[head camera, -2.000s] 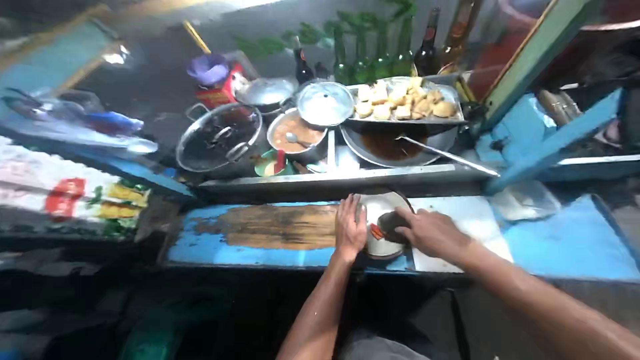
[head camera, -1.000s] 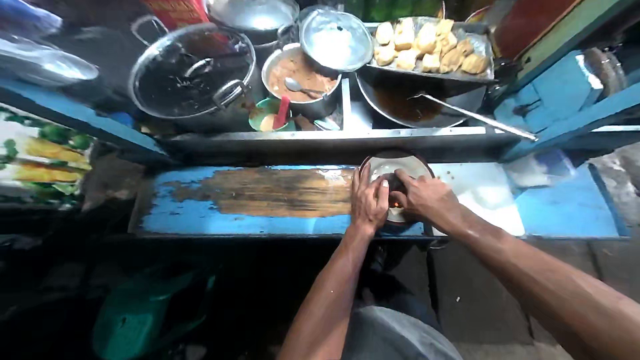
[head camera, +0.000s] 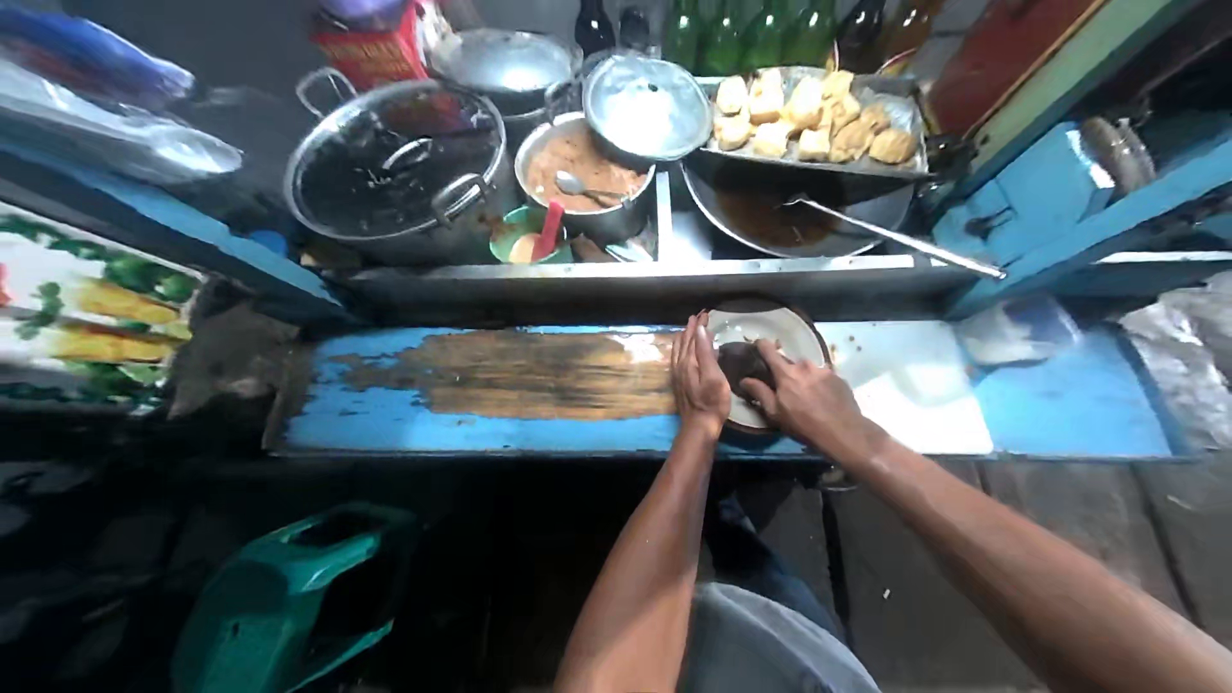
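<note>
A round light plate with a dark rim rests on the blue, worn wooden counter. My right hand grips a dark, rounded pestle-like tool and holds it down on the plate. Flat along the plate's left edge lies my left hand, its fingers together and pointing away from me; it steadies the rim. Small crumbs show on a white board to the right of the plate. What lies under the tool is hidden.
Behind a metal ledge stand a large dark pot, a pot of pinkish-brown sauce, a wok with a long ladle and a tray of fried pieces. A green plastic stool stands below left.
The red bits seen on the plate two seconds ago no longer show. My right hand and the dark tool have shifted slightly over the plate; my left hand stays at its left edge.
</note>
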